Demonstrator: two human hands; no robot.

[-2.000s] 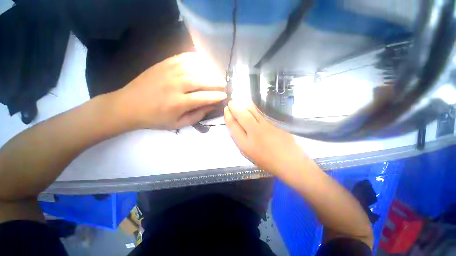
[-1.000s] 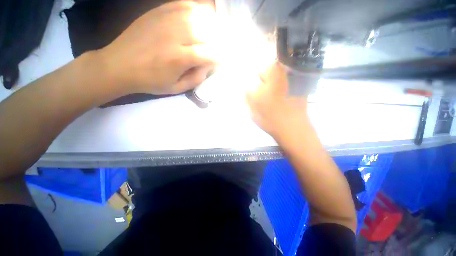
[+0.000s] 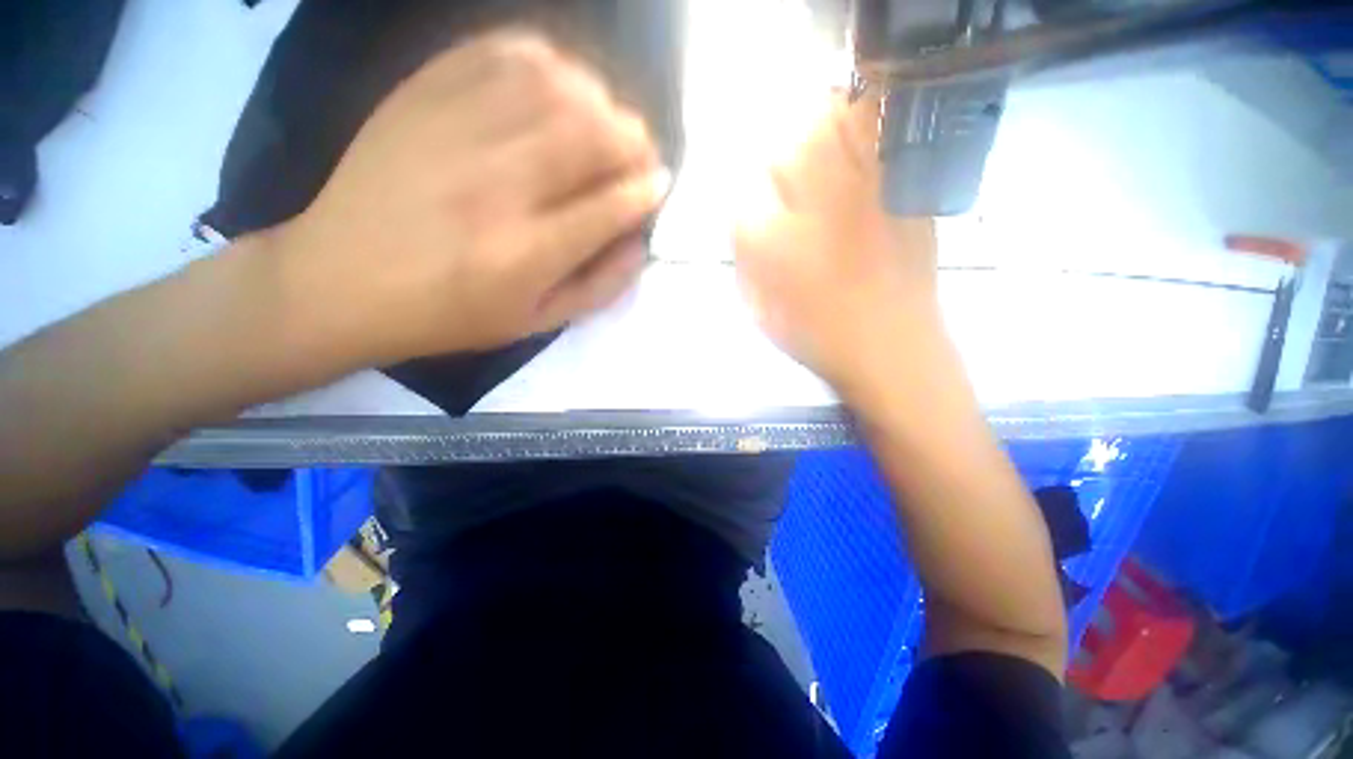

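A black cut panel (image 3: 297, 126) lies on the white table, with a pointed corner towards the front edge. My left hand (image 3: 490, 200) is on it, fingers curled, its fingertips pinching the panel's right edge. My right hand (image 3: 838, 245) is beside the presser foot area, right of the panel, partly washed out by lamp glare; whether it holds anything cannot be told. The sewing machine's grey needle-side part (image 3: 942, 141) stands just right of my right fingertips. The needle is hidden by glare.
Other black pieces (image 3: 52, 74) lie at the upper left. An orange-red handled tool (image 3: 1264, 248) and a dark slim tool (image 3: 1272, 349) are at the right of the table. A tape-like strip (image 3: 594, 442) runs along the front edge. Blue bins (image 3: 223, 519) and a red crate (image 3: 1135, 638) are below.
The view has shifted, showing less of the machine head. The black panel now shows a pointed corner near the front edge below my left hand. The pale curved piece by my left fingertips no longer shows.
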